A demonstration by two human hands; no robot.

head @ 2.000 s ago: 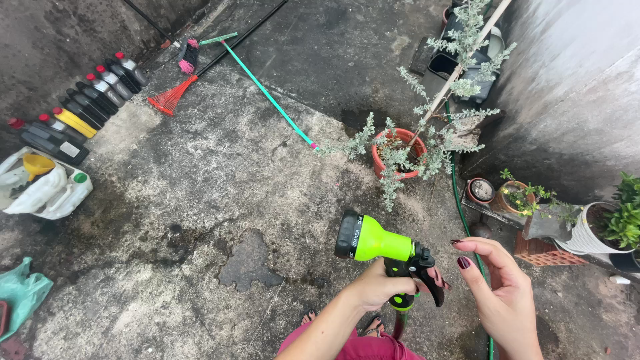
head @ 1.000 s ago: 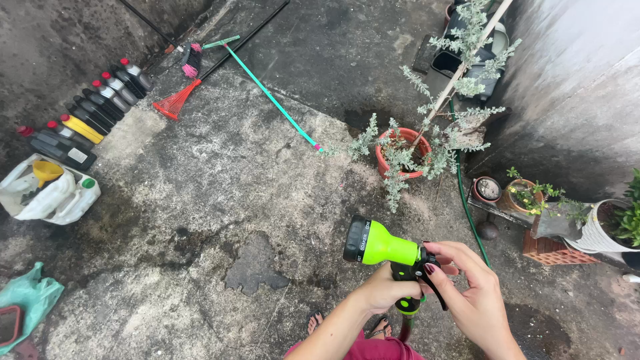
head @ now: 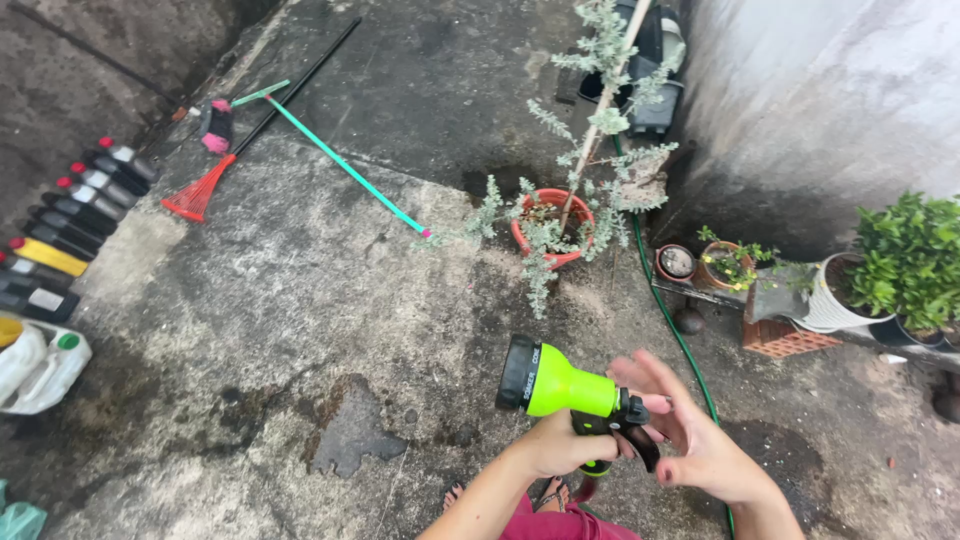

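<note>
A lime-green and black hose spray nozzle (head: 574, 382) is held level near the lower middle of the head view, its round black head pointing left. My left hand (head: 559, 446) grips its black handle from the left side. Just right of the nozzle's rear and black lever is my right hand (head: 686, 431), fingers spread and blurred; whether a fingertip touches the nozzle cannot be told. Under the handle, the hose connection is partly hidden by my left hand. A green garden hose (head: 667, 300) runs along the concrete floor to the right.
A terracotta-coloured pot (head: 553, 259) with a grey-leaved plant stands ahead. Smaller potted plants line a low ledge (head: 701, 292) at right. A red rake (head: 199, 187) and a turquoise-handled squeegee (head: 352, 174) lie front-left. Bottles (head: 49, 256) and a white plastic jug (head: 56, 367) stand left.
One second ago my right hand was on the rear of the nozzle; now its fingers are spread beside it. My left hand keeps its grip on the handle.
</note>
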